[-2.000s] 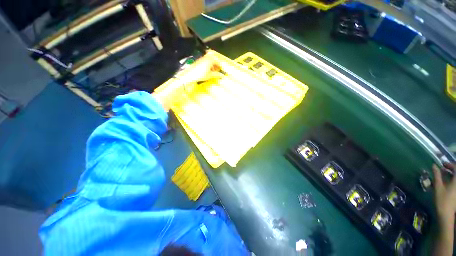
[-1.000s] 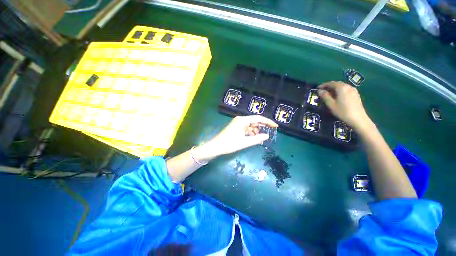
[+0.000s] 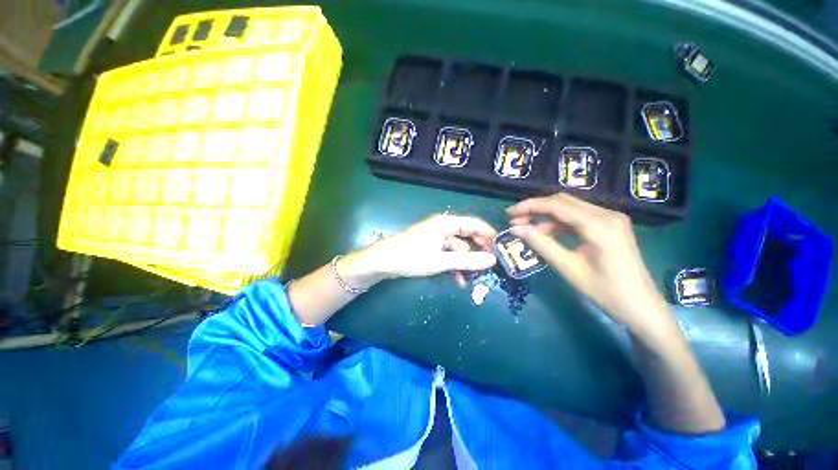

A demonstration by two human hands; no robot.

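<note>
A watch housing [image 3: 520, 254], with a pale rim and yellow and silver inside, is tilted above the bench between my hands. My left hand [image 3: 427, 250] has its fingertips on the housing's left edge; whether they also hold a small part is hidden. My right hand [image 3: 593, 250] has thumb and fingers at the housing's top and right edge. The black foam tray [image 3: 542, 190] is just beyond. Housings fill its near row, such as this one [image 3: 455, 147], and one housing [image 3: 661, 121] sits at the far row's right end.
Yellow tray stack [image 3: 322, 115] at left, with a few dark components [image 3: 108, 151]. Blue bin [image 3: 809, 266] at right, a thin pale tool [image 3: 761, 356] below it. Single housings lie beside the bin [image 3: 692, 286] and at top right [image 3: 697, 62]. Dark specks [image 3: 516, 294] and white scrap [image 3: 481, 290] below my hands.
My right hand has come back from the tray to my left hand, with a housing. The far row's fourth pocket, which held a housing, is now empty. The view has shifted.
</note>
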